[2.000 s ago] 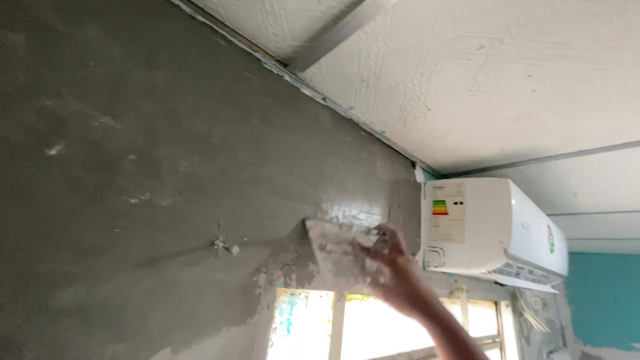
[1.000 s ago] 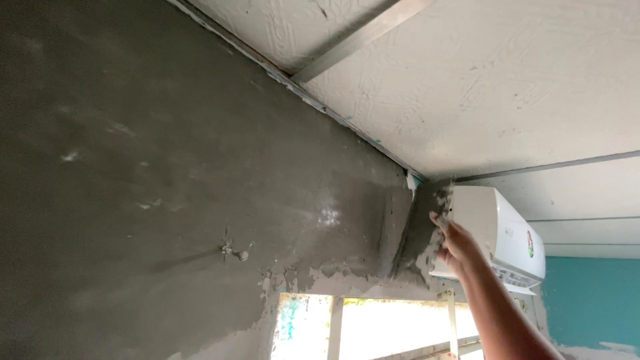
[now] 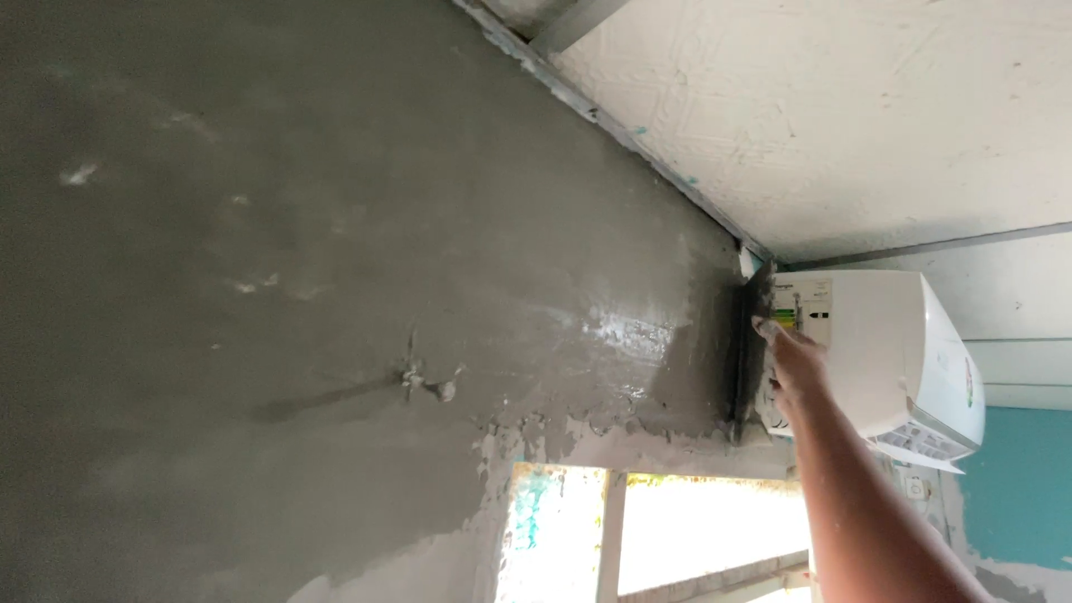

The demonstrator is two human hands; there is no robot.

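Observation:
My right hand (image 3: pixel 791 356) reaches up from the lower right, its fingers closed on the handle of a plastering trowel (image 3: pixel 754 339). The trowel stands steeply tilted, its long edge at the wet grey plaster (image 3: pixel 502 251) of the wall, right beside the near end of a white air conditioner indoor unit (image 3: pixel 871 335). Its face hides part of the unit's end and the wall there. Left of the trowel the plaster looks darker and shiny. My left hand is out of view.
A white ceiling panel (image 3: pixel 821 126) with a metal trim strip (image 3: pixel 636 146) slopes down to the unit. Below the plaster is a bright window with a frame post (image 3: pixel 613 536). A small knob-like fitting (image 3: pixel 440 389) sticks out of the wall. Beyond is a teal wall (image 3: pixel 1022 486).
Two seconds ago the trowel was on the plaster left of the air conditioner, above the window. My right hand has moved it right, to the unit's end, and turned it more edge-on.

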